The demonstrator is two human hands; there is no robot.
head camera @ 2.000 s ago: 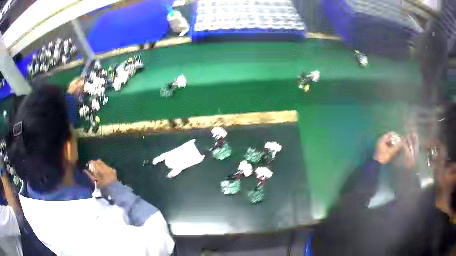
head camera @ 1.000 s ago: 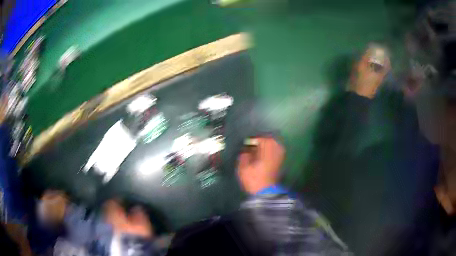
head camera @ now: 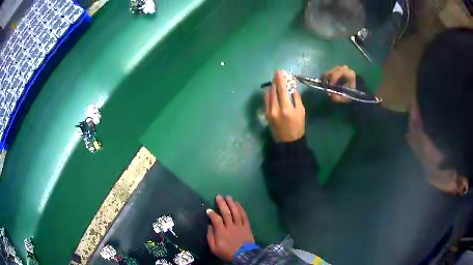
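My right hand (head camera: 228, 230) lies palm down and empty at the right edge of the dark mat (head camera: 171, 191), fingers slightly apart, with a blue cuff and a plaid sleeve. My left hand is not in view. Several board assemblies lie on the mat to the left of my right hand: white parts (head camera: 164, 224) wired to small green circuit boards (head camera: 155, 248). Some are cut off by the bottom edge.
A neighbour in black on the right holds a white part (head camera: 289, 83) in one hand and a soldering iron (head camera: 337, 91) in the other. A board assembly (head camera: 89, 127) lies on the green belt. A blue tray (head camera: 44, 70) is upper left. A round grey hood (head camera: 334, 18) is at the top.
The view has swung right towards the neighbour in black. My right hand, raised and blurred one second ago, now rests on the bench. The white cloth or paper piece has left the view.
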